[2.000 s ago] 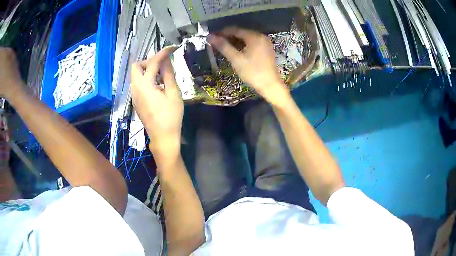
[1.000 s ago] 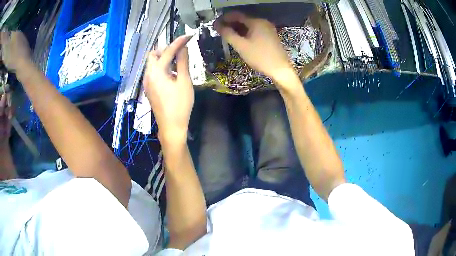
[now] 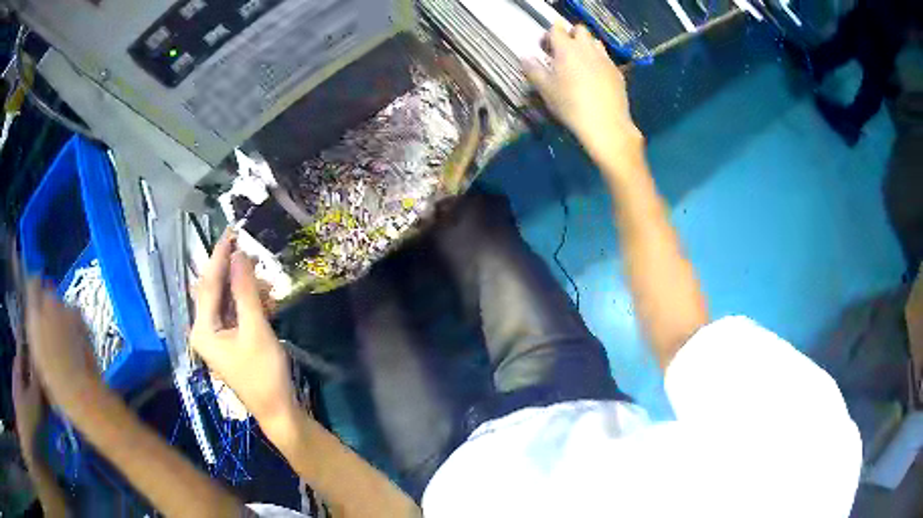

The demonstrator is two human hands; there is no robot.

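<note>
The grey-beige bench machine (image 3: 243, 76) stands at the upper left with a dark button panel and a small green light. My left hand (image 3: 241, 339) is below its left front corner, thumb and index finger nearly together. A thin sliver shows at the fingertips, too small to tell if it is held. My right hand (image 3: 587, 91) is at the ends of the grey-white strip bundle (image 3: 486, 46) right of the machine. Its fingers are curled, and whether they grip a strip is hidden. A crumpled white patch (image 3: 248, 182) lies beside the dark working head.
Silver, white and yellow offcuts (image 3: 380, 167) fill a tray with a worn brownish rim (image 3: 468, 152). A blue bin (image 3: 132, 304) with short white pieces stands at the left. A neighbour's blurred hand (image 3: 61, 349) and forearm are beside it. Blue wires hang below strips near my left forearm.
The view has turned and shifted, showing more of the machine's panel. My right hand has left the working head and moved right to the strip bundle. My left hand remains near the head.
</note>
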